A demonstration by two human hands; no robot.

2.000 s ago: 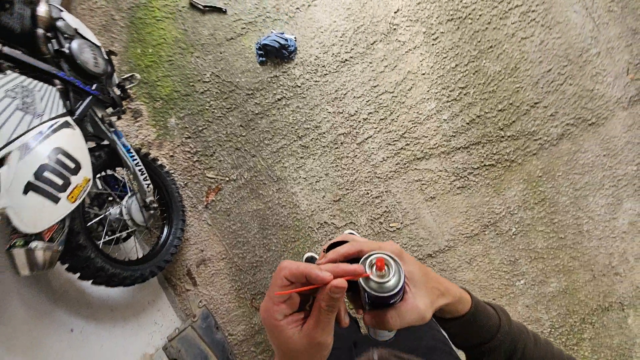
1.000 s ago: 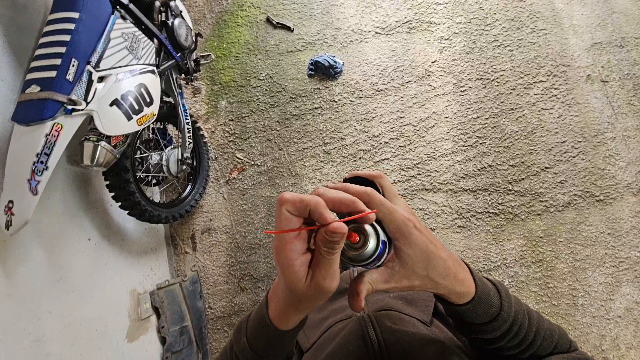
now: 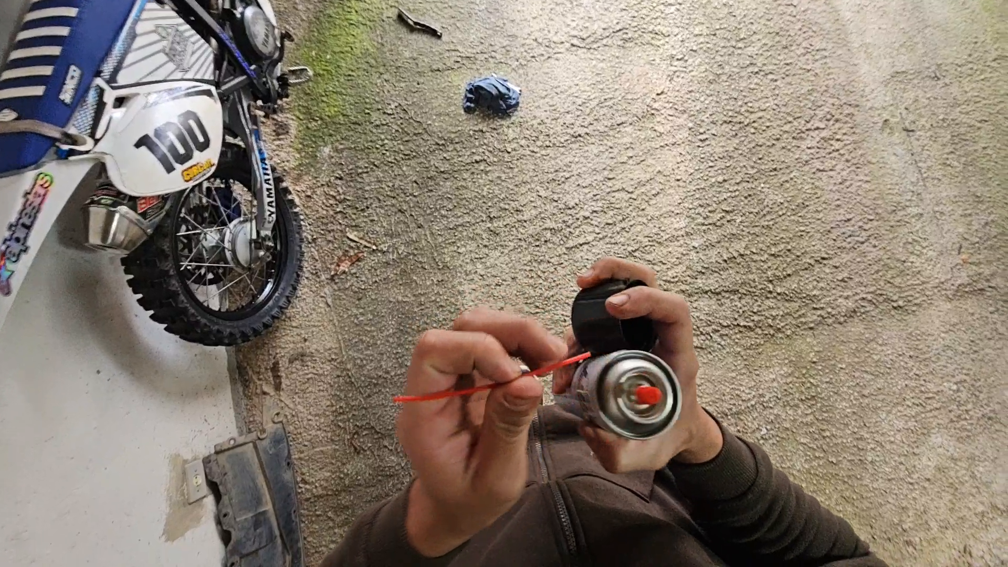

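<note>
My left hand [image 3: 472,409] pinches a thin red straw [image 3: 449,394] between thumb and fingers. The straw slants slightly, its right end close to the rim of an aerosol can [image 3: 622,425]. That can, with a silver top and a red nozzle [image 3: 648,394], sits in my right hand [image 3: 669,346], its top facing the camera. The fingers of the same hand also hold a black plastic cap [image 3: 602,319] just beyond the can. Much of the can's body is hidden by its top and my hand.
At the left a blue and white Yamaha dirt bike [image 3: 169,142] stands beside a white wall [image 3: 102,409]. A crumpled blue cloth or glove [image 3: 492,95] and a dark stick-like piece [image 3: 419,24] lie on rough concrete [image 3: 748,173]. A dark plastic panel [image 3: 256,496] is at lower left.
The straw has moved away from the nozzle, which it nearly touched two seconds ago. The black cap now shows clearly in my right hand. The view has shifted.
</note>
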